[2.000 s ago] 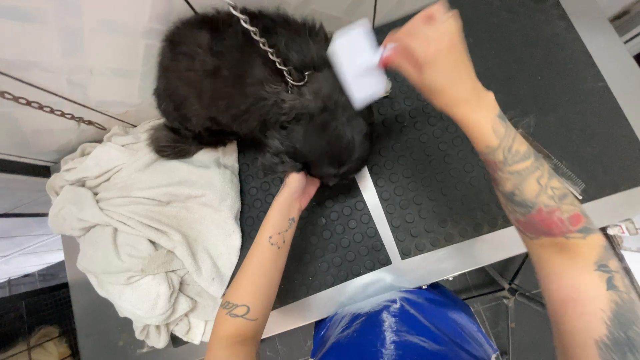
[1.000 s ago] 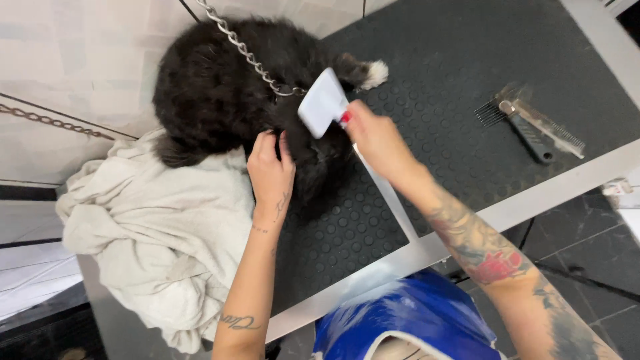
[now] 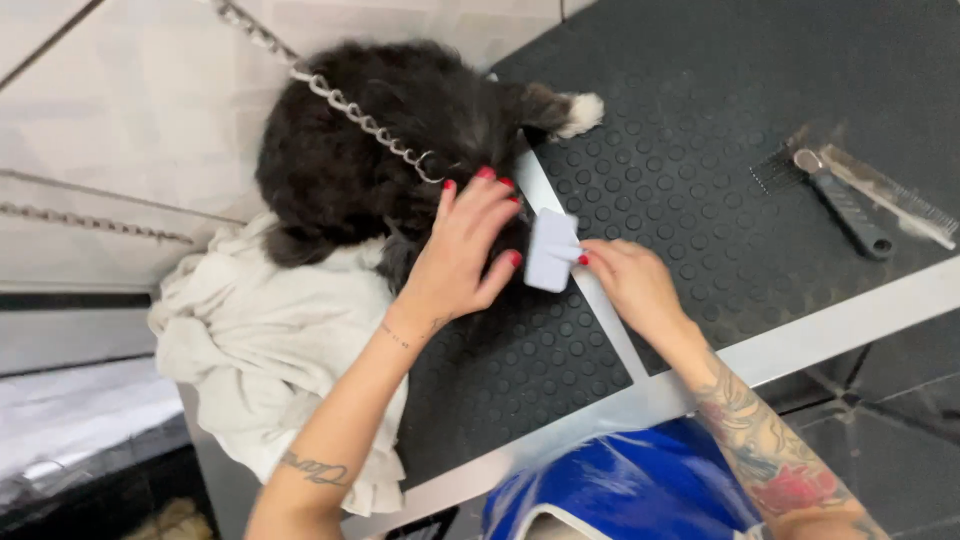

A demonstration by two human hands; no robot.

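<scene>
A black dog (image 3: pixel 390 127) with a white paw (image 3: pixel 583 114) lies on the grooming table, a metal chain (image 3: pixel 360 112) running down to its neck area. My left hand (image 3: pixel 469 244) rests on its fur with the fingers spread, holding nothing visible. In my right hand (image 3: pixel 626 281) is the handle of a pale slicker brush (image 3: pixel 551 250), its flat back facing up beside the dog. The brush's pins are hidden. Where the dog's face is, I cannot tell.
A white towel (image 3: pixel 277 322) is bunched at the left, against the dog. Toward the right lie a dark-handled grooming rake (image 3: pixel 847 206) and a comb (image 3: pixel 892 195) with loose hair. The table's metal edge (image 3: pixel 840 322) runs along the near side, and another chain (image 3: pixel 90 221) hangs by the wall.
My left hand has moved from below the dog's head onto its fur near the chain. The brush, raised over the dog earlier, is now lower and beside it.
</scene>
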